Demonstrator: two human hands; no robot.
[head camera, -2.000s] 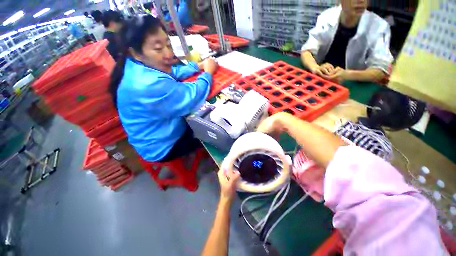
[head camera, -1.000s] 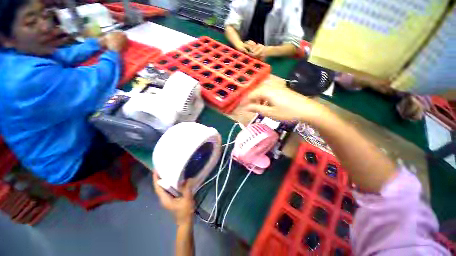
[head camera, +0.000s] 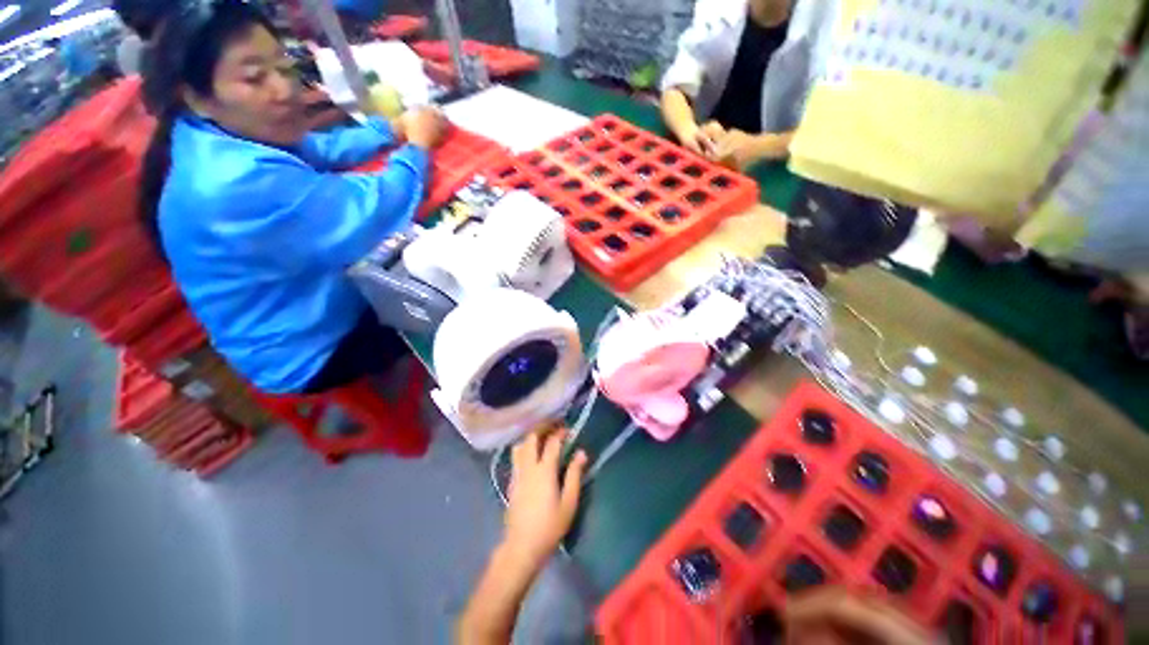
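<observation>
The white desk fan (head camera: 469, 353) stands at the bench's left edge with blue digits lit on its dark round front. My left hand (head camera: 542, 489) is just below the fan's base, fingers apart, holding nothing that I can see. The red foam tray (head camera: 687, 554) lies at the lower right with dark watch bodies in its pockets; two screens glow pink. My right hand (head camera: 847, 617) is over the tray's near part, blurred and cut off by the bottom edge; what its fingers hold is hidden.
The pink mini fan (head camera: 649, 365) stands beside heaped charging cables (head camera: 788, 302). White charging pucks (head camera: 943, 446) lie on the brown board. Another full red tray (head camera: 630, 262) lies further back. A co-worker in blue sits left, another person sits across. Yellow label sheets (head camera: 932, 114) hang upper right.
The white fan now stands on the bench, and my left hand has let go of it. My right hand has moved from near the cables down to the near red tray. The view has shifted.
</observation>
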